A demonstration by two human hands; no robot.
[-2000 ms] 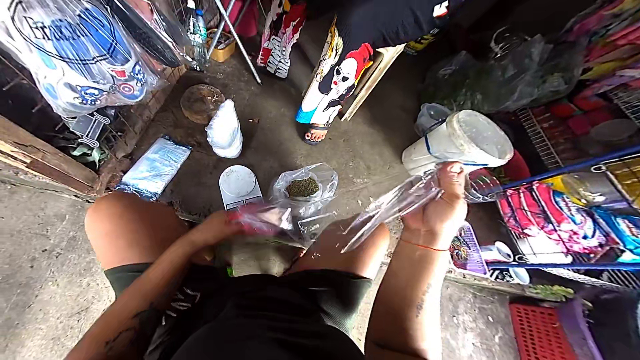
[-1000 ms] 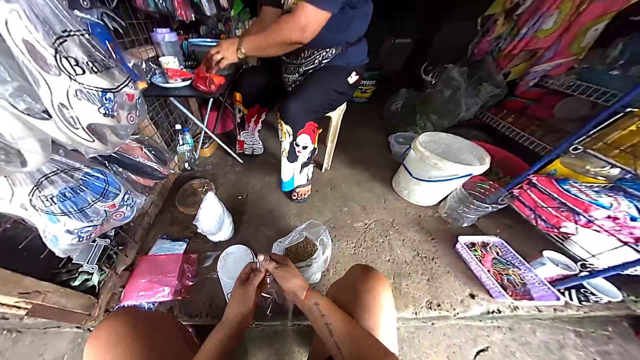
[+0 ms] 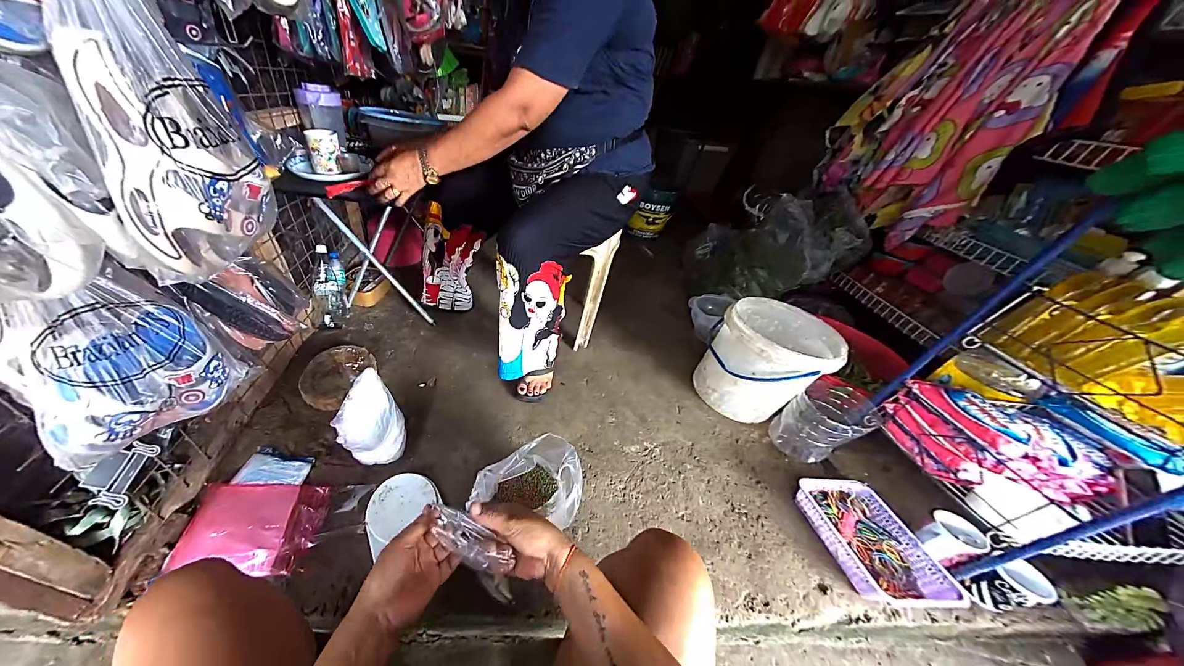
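Observation:
Between my two hands, low in the view, is a clear plastic bag (image 3: 472, 538), bunched up. My left hand (image 3: 407, 569) pinches its left end, and my right hand (image 3: 525, 541) grips its right end. Just beyond my right hand an open plastic bag (image 3: 566, 476) stands on the ground with small greenish grains (image 3: 529, 487) inside. A round white scale pan or lid (image 3: 398, 499) lies beyond my left hand, partly hidden by it. Pink plastic bags (image 3: 242, 529) lie flat in a stack at the left, and a white filled plastic bag (image 3: 370, 421) stands farther back.
A lilac basket of rubber bands (image 3: 814, 518) sits at the right, near a wire rack (image 3: 1091, 550). Behind it are a white bucket (image 3: 768, 356) and a clear plastic container (image 3: 819, 421). A seated person (image 3: 592, 102) reaches to a small table (image 3: 294, 185). Wrapped slippers hang at left.
My hands, apart two seconds ago, are together on the clear bag. The pink bags appear at the left. The view has tilted up. The other person's hand is lower on the table.

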